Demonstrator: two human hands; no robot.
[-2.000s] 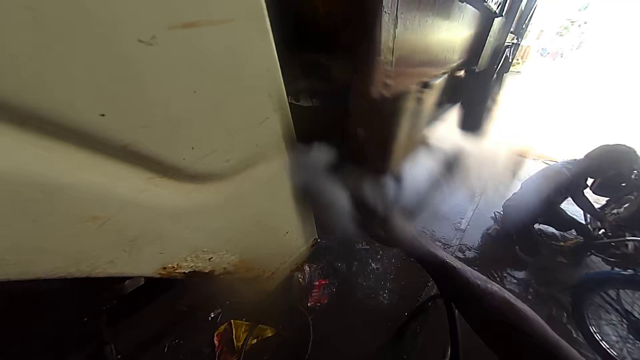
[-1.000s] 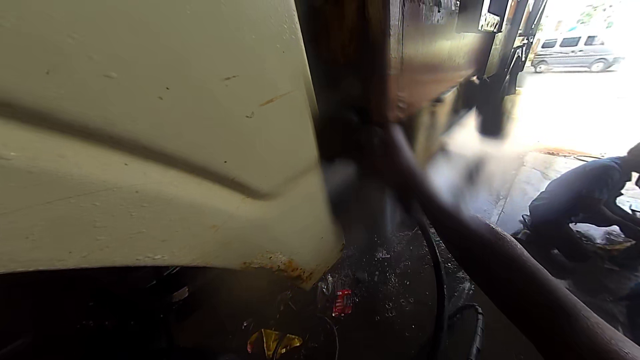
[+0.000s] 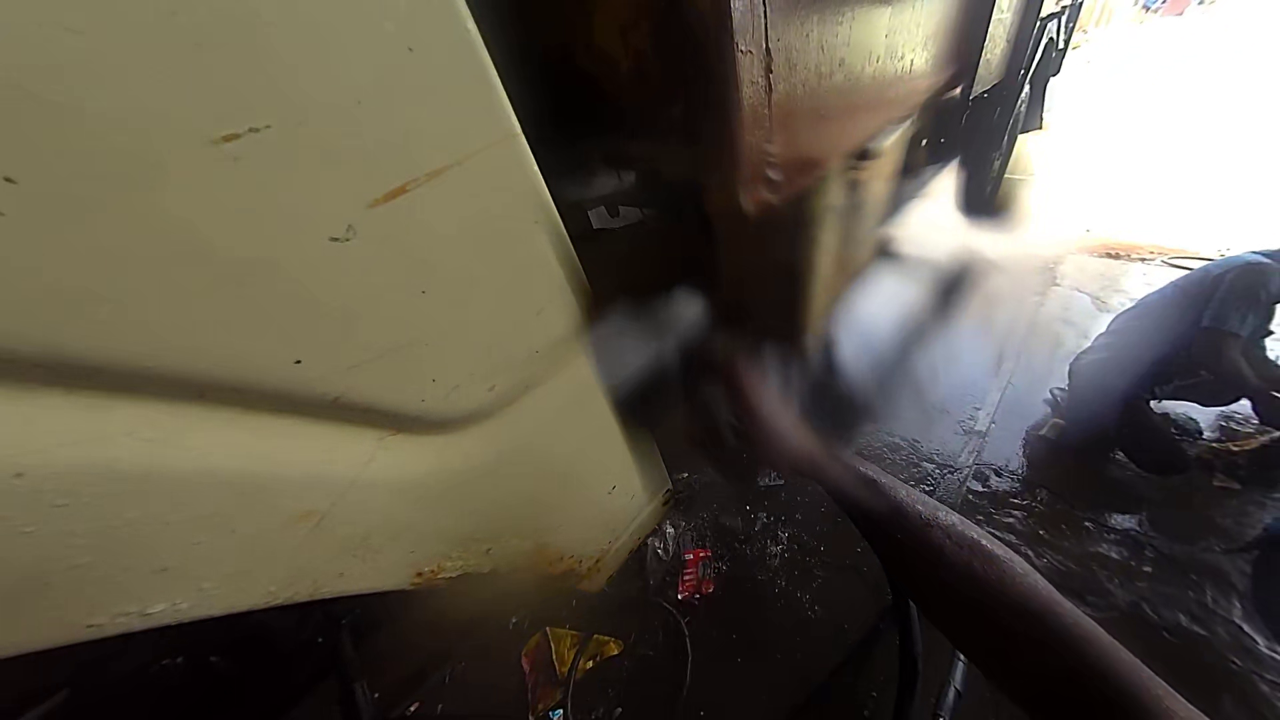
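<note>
My right arm reaches in from the lower right, and my right hand (image 3: 745, 400) is a dark blur beside the rear edge of a cream painted metal panel (image 3: 300, 280). Whitish spray or mist (image 3: 650, 335) blurs the space around the hand, so what it holds, if anything, cannot be made out. A black hose (image 3: 908, 640) hangs below the forearm. The panel has rust along its lower corner, near the hand. My left hand is out of view.
Past the dark gap is a wet rusty metal body part (image 3: 840, 90). At right a person (image 3: 1170, 350) crouches on the wet floor (image 3: 1000, 420). A red wrapper (image 3: 696, 574) and a yellow wrapper (image 3: 565, 665) lie below the panel.
My right hand has moved within the gap and the spray around it has shifted. The view has swung; the van visible at upper right one second ago is out of sight.
</note>
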